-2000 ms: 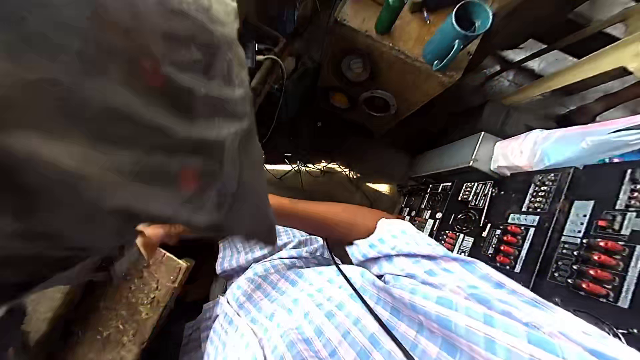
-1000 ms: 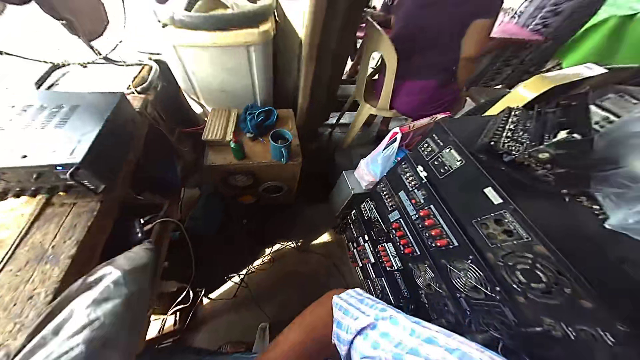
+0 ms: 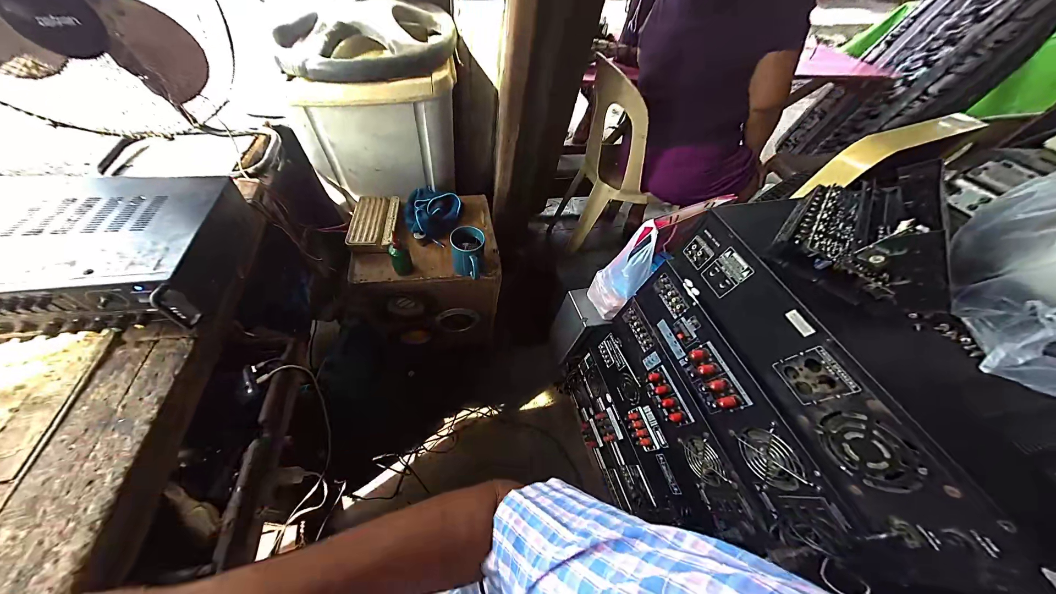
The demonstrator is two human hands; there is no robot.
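Note:
Neither of my hands shows in the head view. One bare forearm of mine, below a blue checked short sleeve [image 3: 610, 528], reaches along the bottom edge toward the lower left, and its hand is cut off by the frame. Above the forearm, loose cables [image 3: 408, 466] lie on the floor. At the left, a black audio amplifier [image 3: 99, 247] with a small lit blue light rests on a worn wooden workbench [image 3: 107, 445]. To the right of my sleeve stand several stacked amplifiers [image 3: 718, 371] with red terminals and round fan grilles facing me.
A wooden speaker box [image 3: 425, 289] holds a blue mug [image 3: 468, 252], a green bottle [image 3: 401, 258] and a blue cloth [image 3: 432, 213]. Behind it is a lined bin [image 3: 375, 124]. A person in purple [image 3: 714, 99] is by a plastic chair [image 3: 619, 140]. A fan [image 3: 107, 41] stands upper left.
The view has swung up and round toward the workbench. A hand near a narrow wooden piece, seen two seconds ago at lower left, is out of view. The dark grey cloth at left is gone from view.

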